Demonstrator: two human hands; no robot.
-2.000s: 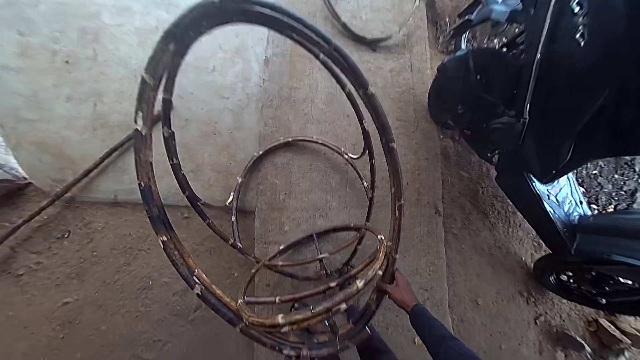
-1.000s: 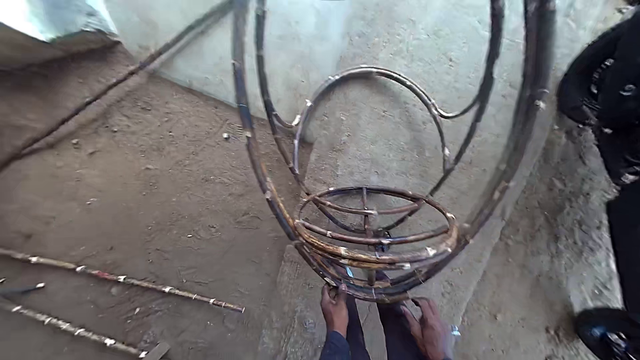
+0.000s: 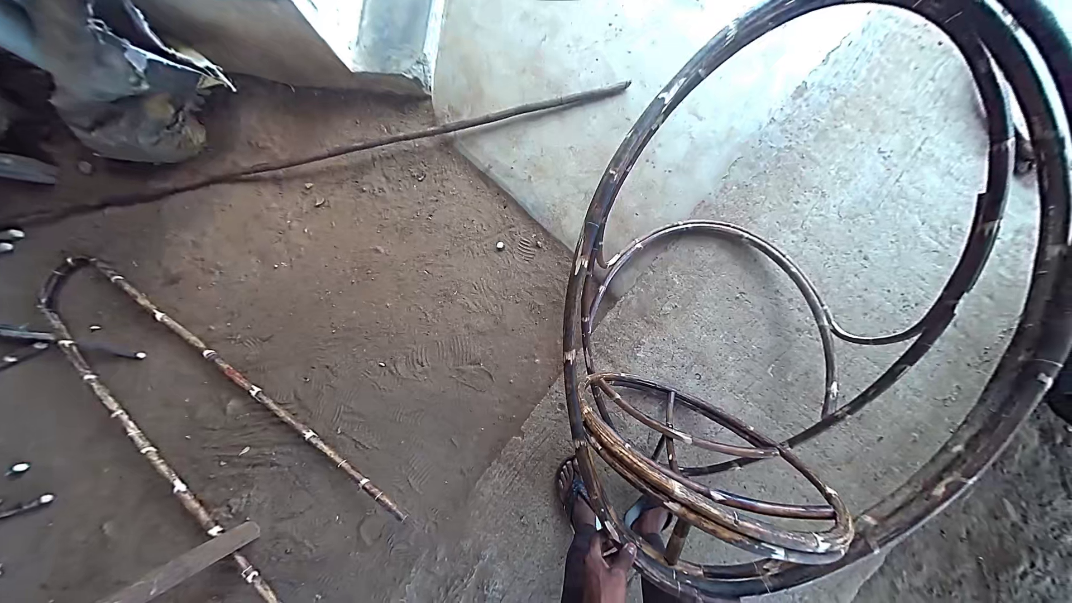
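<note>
A large frame of bent rattan canes (image 3: 593, 243) fills the right half of the head view, with big outer hoops, a smaller arched hoop and a low ring of bundled canes (image 3: 712, 502). At the bottom, my left hand (image 3: 607, 569) grips the frame's lower rim. My right hand is not visible. Just beyond the gripping hand, my sandalled feet (image 3: 576, 494) stand partly hidden behind the canes.
A bent U-shaped cane (image 3: 197, 339) lies on the dirt at left, near a flat wooden board (image 3: 188, 565) and cut cane ends. A long thin pole (image 3: 377, 141) crosses from the dirt onto the concrete slab (image 3: 519, 92). Sacking (image 3: 138, 117) lies upper left.
One second ago both hands were at the frame's lower rim; now only the left shows. The view has swung left, and the frame sits farther right and tilted.
</note>
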